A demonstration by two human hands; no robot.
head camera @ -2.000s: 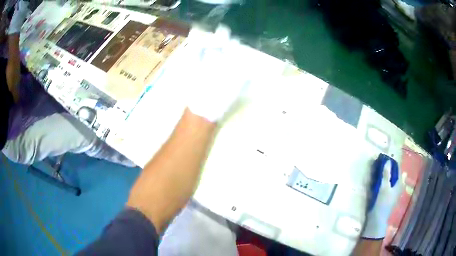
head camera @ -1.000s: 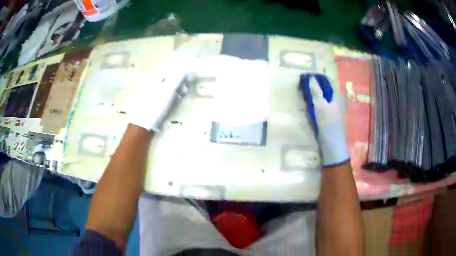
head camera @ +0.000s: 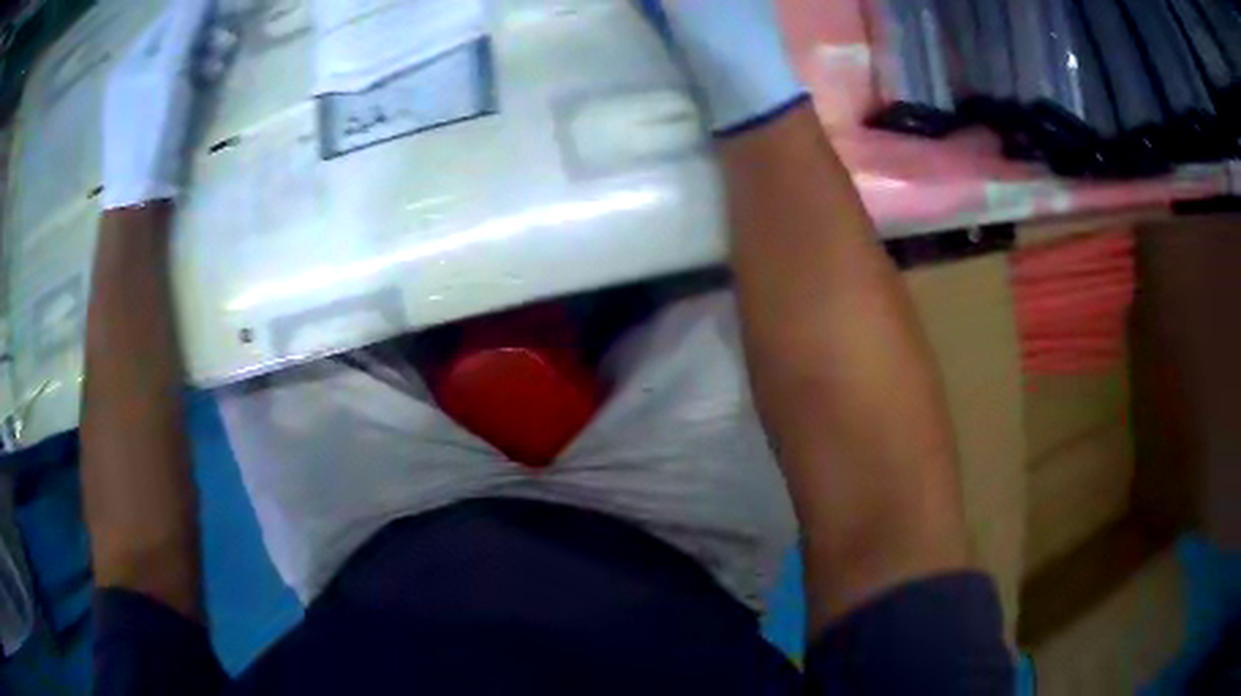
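Observation:
My left hand (head camera: 147,116) in a white glove lies on the whitish printed sheet (head camera: 463,231) at the upper left; its fingertips are blurred near the top edge. My right hand (head camera: 735,55) in a white and blue glove is at the top edge, with its fingers cut off. Whether either hand holds anything cannot be told. A flat grey rectangular plate (head camera: 408,98) with dark marks lies on the sheet between my hands.
Silver-grey tubes (head camera: 1048,55) with black ends lie at the upper right on a pink-red area (head camera: 939,197). An open cardboard carton (head camera: 973,354) with orange-red rods (head camera: 1075,302) stands below the bench at right. A red round object (head camera: 524,401) is at my lap.
The view has tilted down, so the bench, plate and both hands sit higher in the picture. My lap and the carton with red rods now show more.

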